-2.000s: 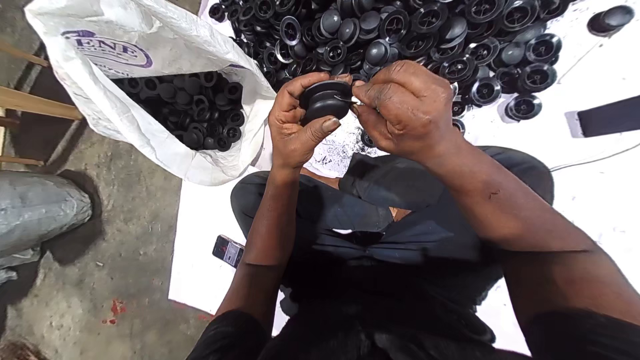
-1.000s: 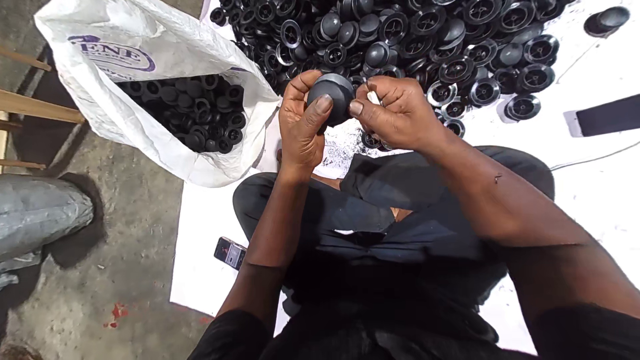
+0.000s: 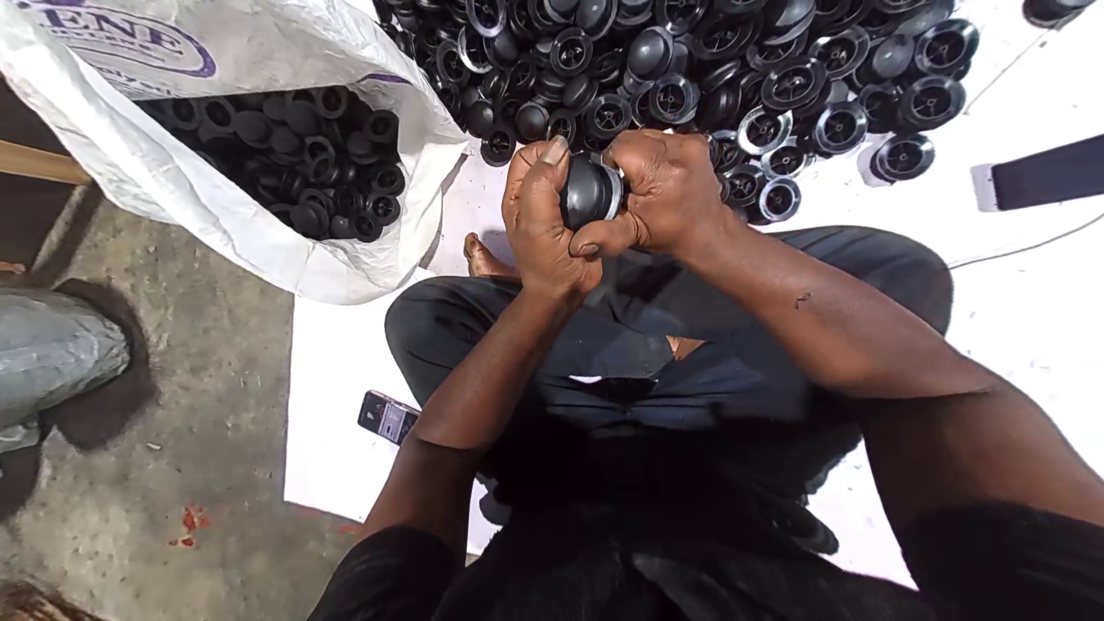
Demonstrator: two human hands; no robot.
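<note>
Between my hands is a round black plastic part, domed on its left side and with a pale shiny rim on its right. My left hand grips the domed side, thumb on top. My right hand is closed against the rimmed side, its thumb reaching under the part to my left hand. Whatever lies inside the right fist is hidden, apart from a small pale bit near its fingers. Just beyond my hands lies a heap of similar black parts, some showing spoked rings and others smooth domes.
A white woven sack holding more black parts stands open at the left. A phone lies beside my left knee. At right are a dark flat strip and a thin cord. A grey wrapped bundle sits far left.
My hands have come together around the black part; one second ago my right hand was apart from it, pinching a small white thing. The part has turned its dome to the left.
</note>
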